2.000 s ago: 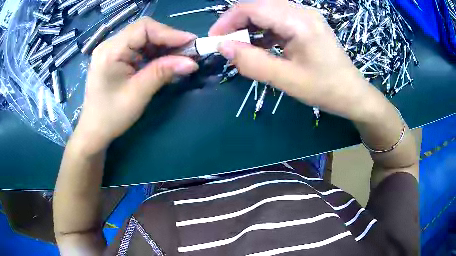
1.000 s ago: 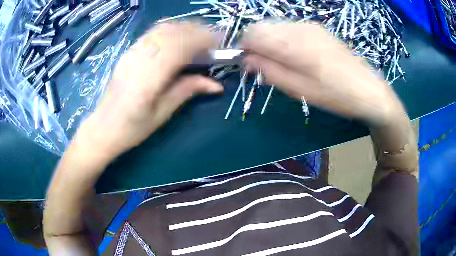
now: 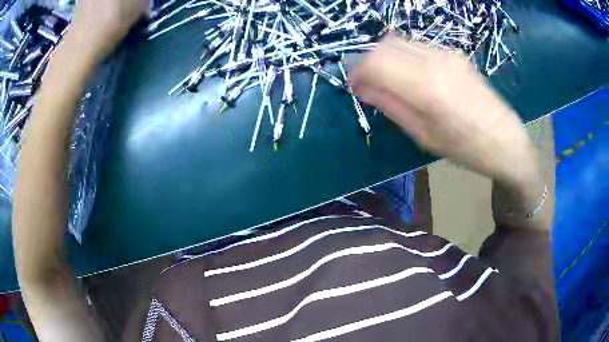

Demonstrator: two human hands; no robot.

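Observation:
My left hand [image 3: 110,17] is at the top left, cut off by the picture's top edge, so its fingers and anything in them are hidden. My right hand [image 3: 417,93] is blurred, over the front of the pile of rod inserts [image 3: 287,47]. Its fingertips are by one rod insert [image 3: 361,119] with a yellow-green tip; whether they grip it is unclear. The pile spreads from centre to right, with several loose rods pointing toward me. Shiny metal tubes [image 3: 25,83] lie at the far left, partly behind my left forearm.
A crinkled clear bag [image 3: 87,167] lies beside my left forearm. The dark green table [image 3: 200,187] has its front edge close to my striped top. A blue container edge [image 3: 591,17] shows at the upper right. Blue floor with yellow lines is at the right.
The white sleeve held between both hands is out of sight. My left hand has moved up and left; my right hand has moved down, apart from it. The view has shifted, showing more of the pile.

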